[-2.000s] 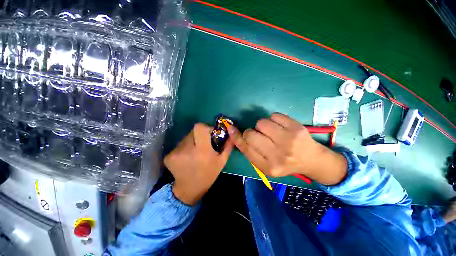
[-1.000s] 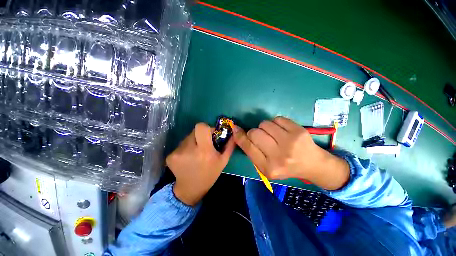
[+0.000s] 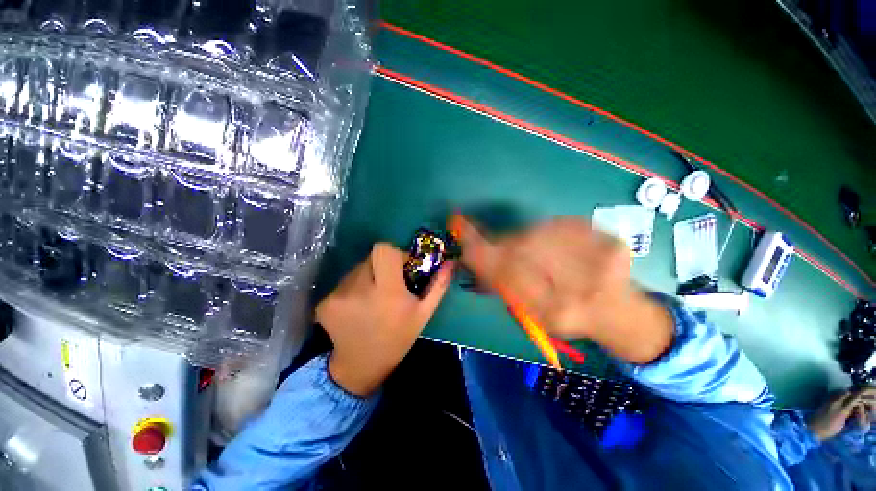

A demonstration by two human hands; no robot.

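Observation:
A small black assembly with gold and bright metallic details (image 3: 425,261) is held upright between the thumb and fingers of my left hand (image 3: 377,312), above the green mat. My right hand (image 3: 557,278) is blurred, just right of the assembly. It holds a thin orange-yellow stick (image 3: 534,331), whose lower end sticks out below the palm. The stick's upper tip is near the assembly; whether it touches is too blurred to tell.
Clear blister trays (image 3: 163,182) are at the left, above a machine panel with a red emergency stop (image 3: 150,437). The green mat (image 3: 461,144) bears small clear trays (image 3: 695,251), white round parts (image 3: 693,184) and a white device with a display (image 3: 768,261). Another person's hands (image 3: 845,412) are at far right.
My right hand has moved slightly away from the assembly with the stick and is now blurred. The left hand keeps its hold. The view has shifted slightly.

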